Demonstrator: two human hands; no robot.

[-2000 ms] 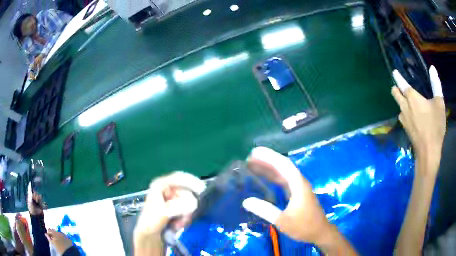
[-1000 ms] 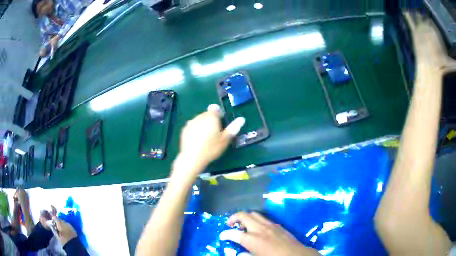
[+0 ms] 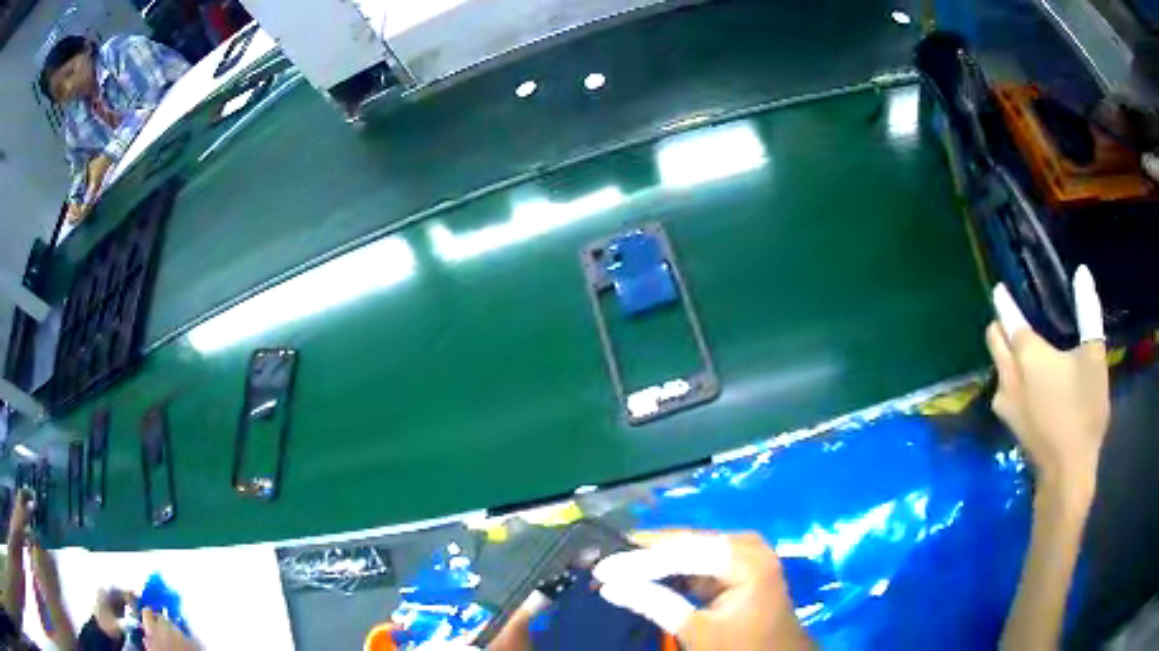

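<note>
A dark phone middle frame (image 3: pixel 559 568) is tilted over the bench ledge at the bottom centre. My right hand (image 3: pixel 712 588), with white finger cots, grips its right side. My left hand (image 3: pixel 524 623) is mostly cut off by the bottom edge, with fingers against the frame's lower left. Another frame (image 3: pixel 705 363) lies on the green belt (image 3: pixel 445 407), with blue film (image 3: pixel 642 270) at its camera end. Blue film (image 3: pixel 890 521) spreads over the ledge at the right, with a smaller crinkled piece (image 3: pixel 442 585) left of my hands.
Another person's hand (image 3: pixel 1052 382) reaches toward a dark fixture at the right. More frames (image 3: pixel 264 426) lie on the belt's left part, with a black compartment tray (image 3: pixel 108 299) beyond. An orange curved object (image 3: pixel 381 637) and a clear tangle (image 3: pixel 337 567) are at bottom left. Neighbouring workers sit left.
My left hand has drawn back from the belt, and a dark frame is now at my hands. The belt frames have shifted left. The other person's hand has come down from the upper right.
</note>
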